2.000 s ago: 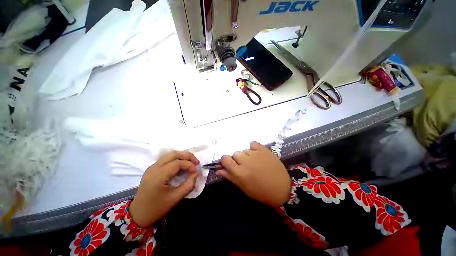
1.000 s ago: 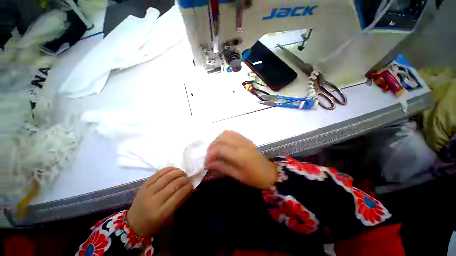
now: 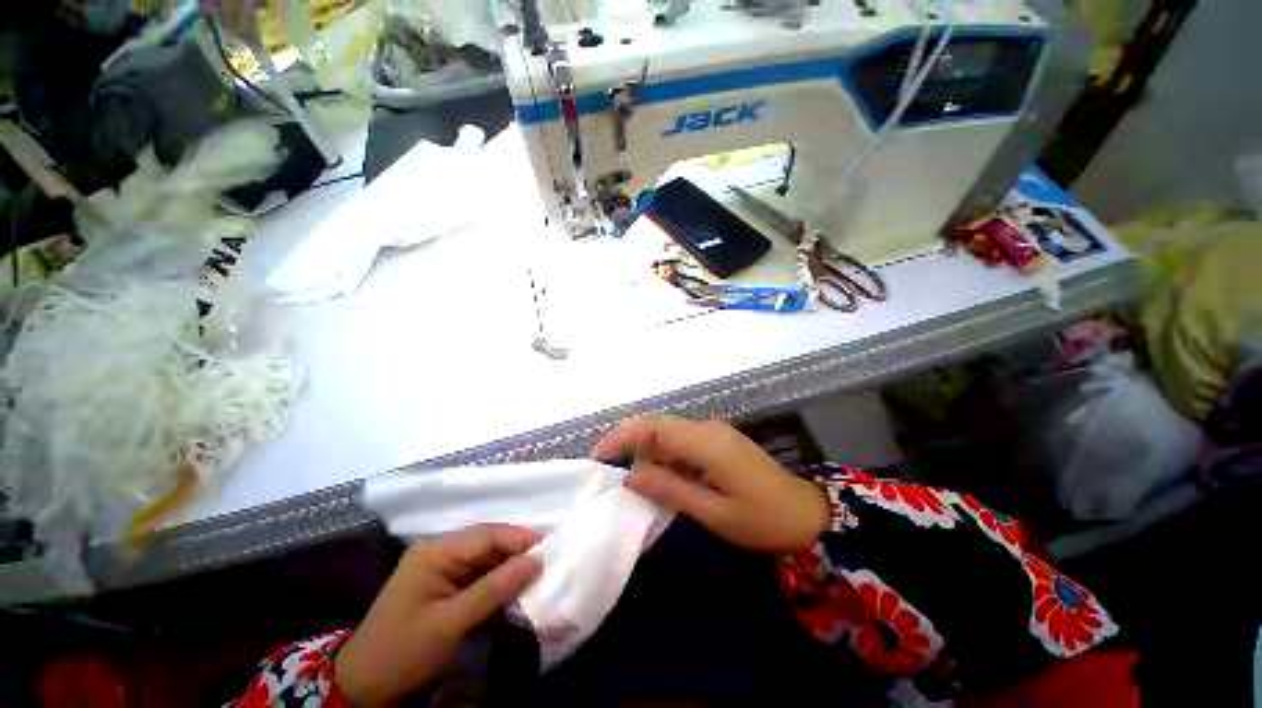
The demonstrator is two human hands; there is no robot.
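A thin white fabric piece [image 3: 588,553] is held over the lap at the table's front edge, with a long flap reaching to the left. My left hand [image 3: 436,602] pinches its lower left part. My right hand [image 3: 720,484] pinches its upper right corner. The white sewing machine [image 3: 789,104] with "JACK" lettering stands behind, its needle area [image 3: 588,215] under bright light. The blue-handled tool [image 3: 754,297] lies on the table in front of the phone.
Shears [image 3: 835,277] and a black phone [image 3: 709,228] lie under the machine arm. White cut pieces [image 3: 395,208] lie left of the machine, frilly white fabric [image 3: 139,374] at far left. Red and gold spools [image 3: 1003,242] sit at right.
The white fabric has come off the table and now hangs over the lap between both hands. The dark tool earlier in my right hand is gone from it; the blue-handled tool appeared on the table.
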